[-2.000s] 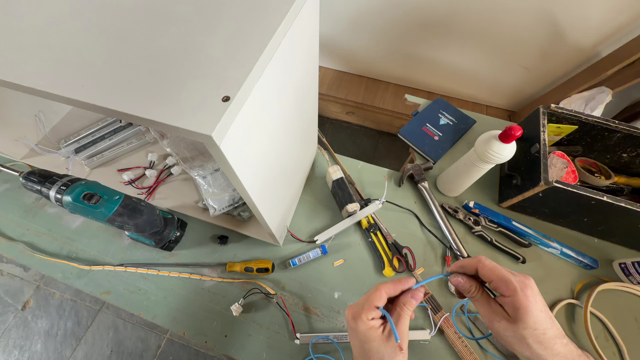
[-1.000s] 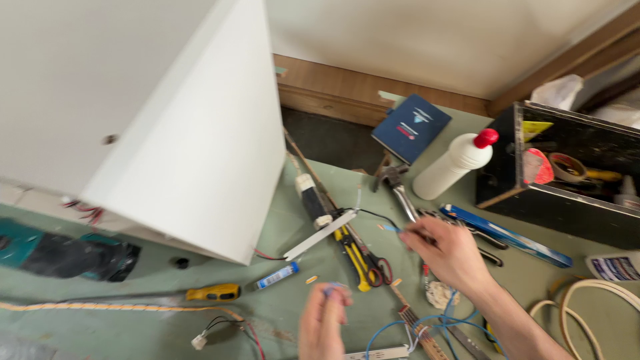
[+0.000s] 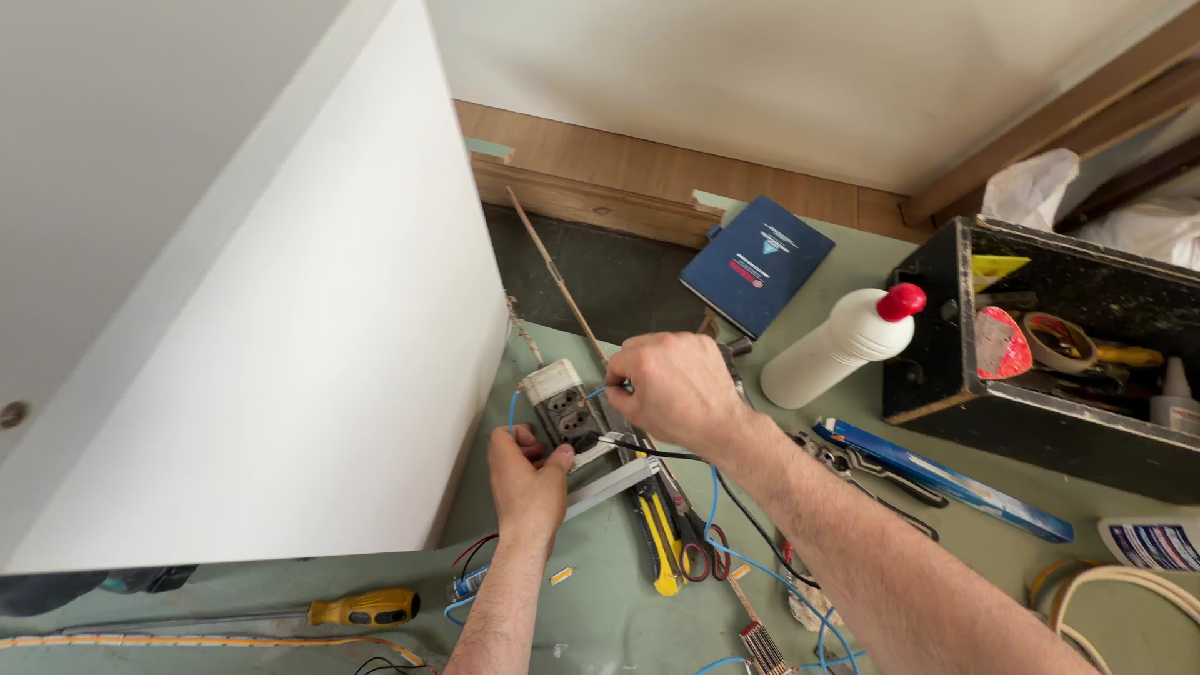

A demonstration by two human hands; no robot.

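A worn multi-socket power strip (image 3: pixel 565 409) lies between my hands, with a black plug in its lower socket. My left hand (image 3: pixel 527 473) is at the strip's lower left side, and a blue wire (image 3: pixel 514 408) rises from its fingers. My right hand (image 3: pixel 677 389) pinches another blue wire end beside the upper sockets; whether the tip is inside a hole cannot be told. Below the strip are a slim grey bar-shaped piece (image 3: pixel 609 489), a yellow utility knife (image 3: pixel 659 544) and scissors with dark red handles (image 3: pixel 705 553). Blue wire (image 3: pixel 764 567) also loops under my right forearm.
A white cabinet panel (image 3: pixel 309 309) stands at left. A white bottle with red cap (image 3: pixel 834 352), a blue notebook (image 3: pixel 757 265), pliers (image 3: pixel 872 473), a blue box (image 3: pixel 947 483) and a black toolbox (image 3: pixel 1041 412) lie at right. A yellow-handled screwdriver (image 3: pixel 364 607) lies at lower left.
Both hands have moved from the blue wire at lower right up to the power strip, one at each side. The wire ends are now apart. The view has shifted.
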